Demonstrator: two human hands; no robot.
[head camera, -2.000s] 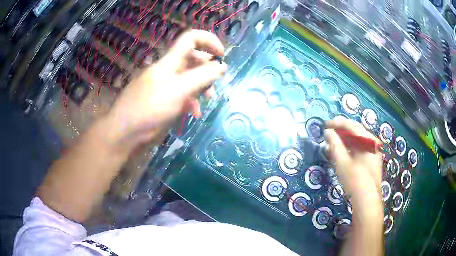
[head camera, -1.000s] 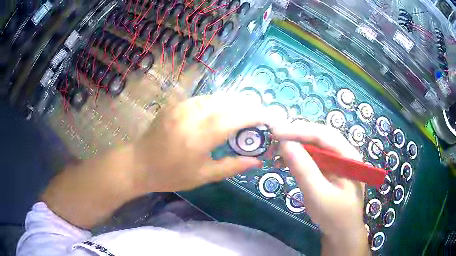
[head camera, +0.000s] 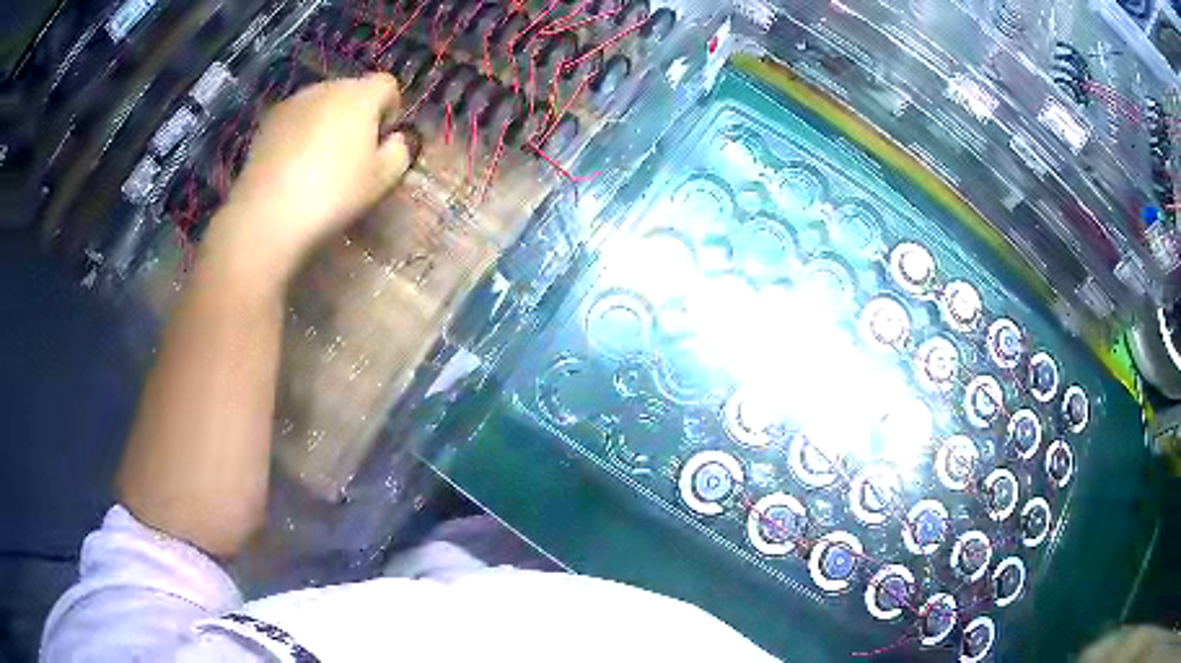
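Observation:
My left hand (head camera: 317, 168) is over the source tray (head camera: 376, 337) at the upper left, its fingertips closed at the dark edge of one round component (head camera: 411, 145). More dark discs with thin red wires (head camera: 486, 110) stand in rows beside and beyond it. The clear round-pocket tray (head camera: 583, 447) lies at centre right. Its right and lower pockets hold discs with pale rings (head camera: 711, 482); pockets at its upper left look empty. Glare hides its middle. A blurred part of my right hand (head camera: 1135, 648) is cut off at the lower right corner; its fingers and the red-handled tool are not visible.
The green mat (head camera: 505, 499) lies under the round-pocket tray, with yellow tape (head camera: 907, 162) along its far edge. Stacked clear trays (head camera: 1023, 110) stand behind it. A white ring-shaped roll (head camera: 1157, 339) is at the far right.
The disc held between both hands a second ago is no longer there. My left hand has moved up and left to the source tray. My right hand has moved down to the lower right corner.

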